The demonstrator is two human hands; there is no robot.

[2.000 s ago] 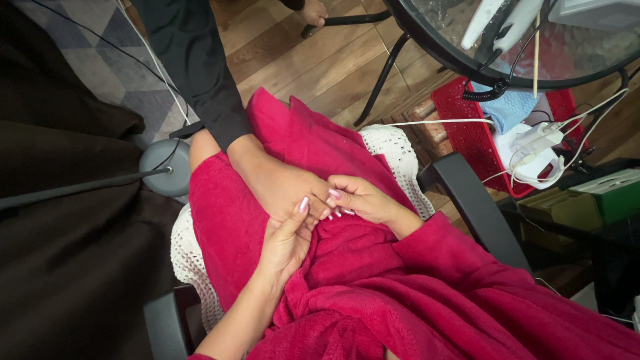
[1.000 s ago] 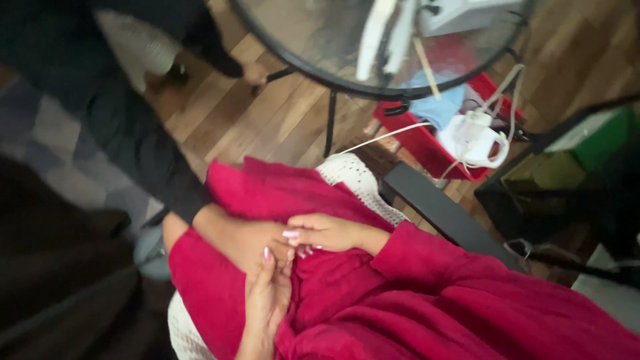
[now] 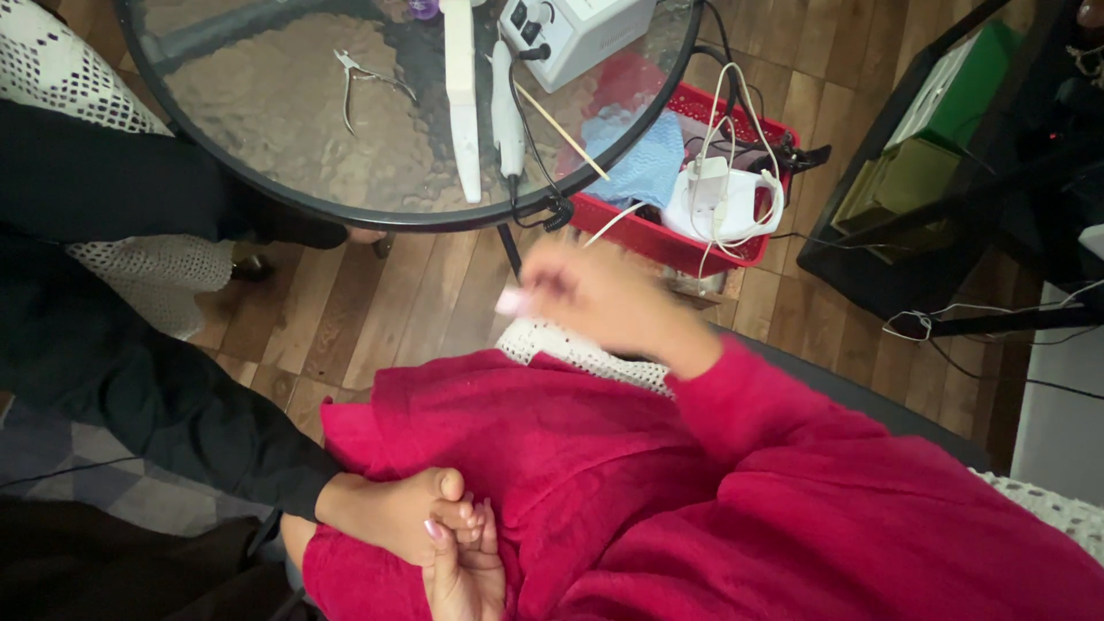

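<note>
Another person's bare foot [image 3: 392, 509] rests on the lap of my red robe [image 3: 535, 448]. My left hand [image 3: 466, 561] holds the toes of that foot, thumb on one side and fingers on the other. My right hand [image 3: 595, 297], blurred, is raised over the near edge of the round glass table [image 3: 285, 129], close to the red plastic basket [image 3: 668, 233]; nothing shows in it. On the glass lie metal cuticle nippers [image 3: 366, 78], a white nail file [image 3: 464, 112], a white electric nail drill handpiece [image 3: 507, 112], a wooden stick [image 3: 561, 129] and the drill's control box [image 3: 573, 39].
The basket holds a blue cloth [image 3: 634, 151], a white plastic container [image 3: 733, 207] and white cables. A black shelf [image 3: 914, 216] stands at the right with boxes on it. The other person's dark-clothed leg [image 3: 172, 397] comes from the left. A chair armrest [image 3: 862, 397] is beside my right arm.
My right hand has left the foot and moved up toward the table and basket. My left hand stays at the toes. The view has shifted toward the table.
</note>
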